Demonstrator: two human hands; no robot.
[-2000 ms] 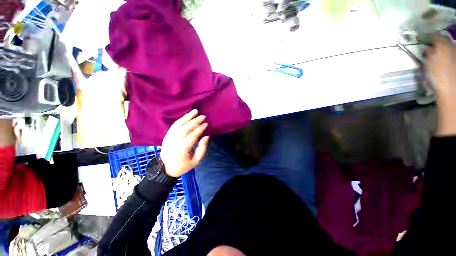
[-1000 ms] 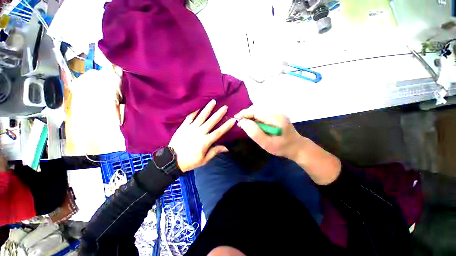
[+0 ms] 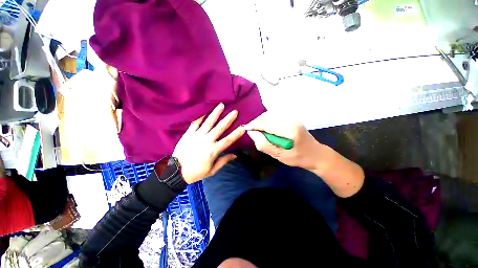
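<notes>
A maroon garment piece (image 3: pixel 167 68) lies on the white table and hangs over its front edge. My left hand (image 3: pixel 202 146) rests flat on its lower part, fingers spread, holding nothing. My right hand (image 3: pixel 288 141) holds a slim green-handled tool (image 3: pixel 279 140) like a pen. Its tip meets the cloth near my left index fingertip; the tip itself is too small to make out. Blue thread snips (image 3: pixel 322 74) lie on the table to the right of the cloth.
A blue crate (image 3: pixel 194 204) with white cord stands below the table edge, left of my lap. More maroon cloth (image 3: pixel 414 199) lies at the right. Machine parts (image 3: pixel 351 20) are at the back. A person in a red sleeve (image 3: pixel 14 207) is at the far left.
My right hand has come from the far right to the cloth and now holds the green-handled tool. My left hand has stayed on the cloth, its fingers spread wider. The view has shifted slightly.
</notes>
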